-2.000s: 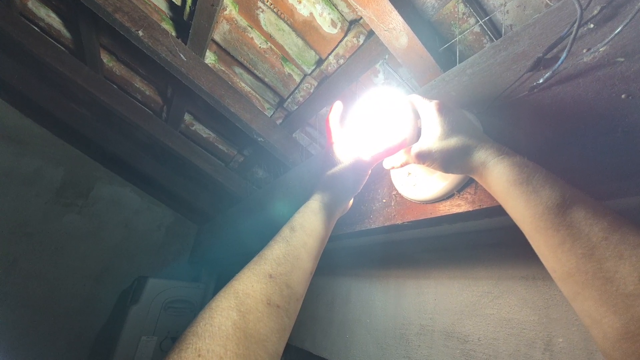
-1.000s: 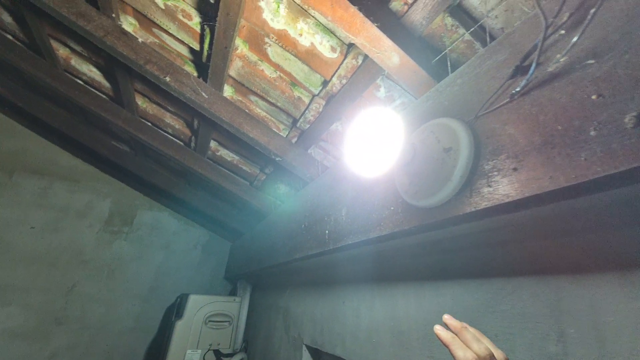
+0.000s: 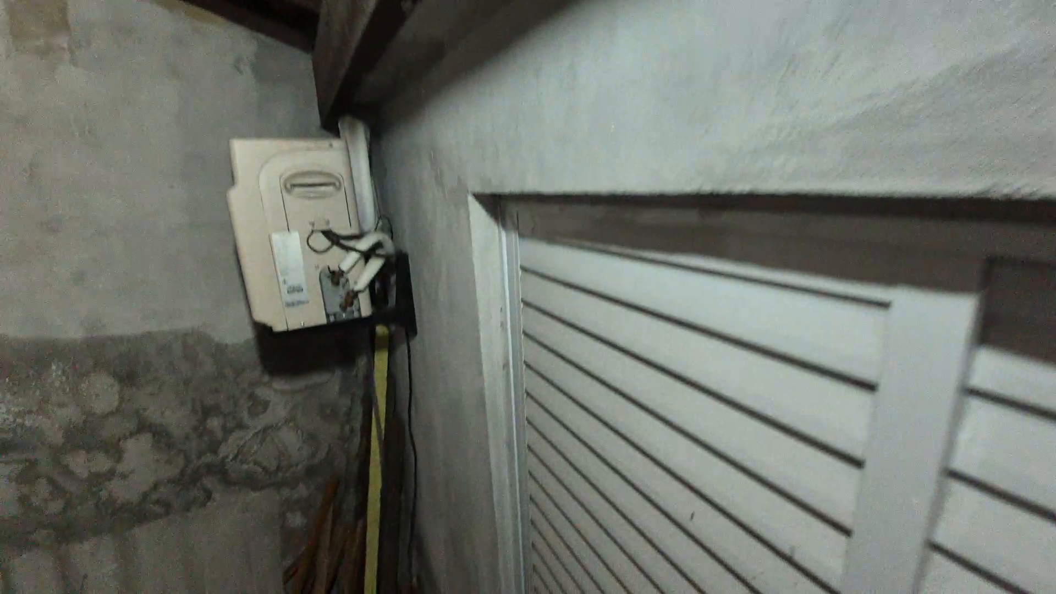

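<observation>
Neither my left hand nor my right hand shows in the head view now, so what they hold or touch is hidden. At the upper left, the outdoor unit of a split air conditioner (image 3: 247,198) is mounted in the corner, with a label, pipes (image 3: 373,268) and dark cables on its near side. White louvered shutters (image 3: 701,396) in a pale frame (image 3: 495,363) fill the right side. The lit bulb and its round base are out of view.
A dark wooden beam (image 3: 351,58) runs along the top of the grey wall (image 3: 660,115). Below the unit, a yellow strip (image 3: 375,462) stands in the corner beside brown sticks or poles (image 3: 330,536). The left wall (image 3: 124,206) is stained lower down.
Two seconds ago both my hands were at the glowing bulb under the roof; one second ago only one hand showed, below it. The view has swung down to the shutters, with no hand in sight.
</observation>
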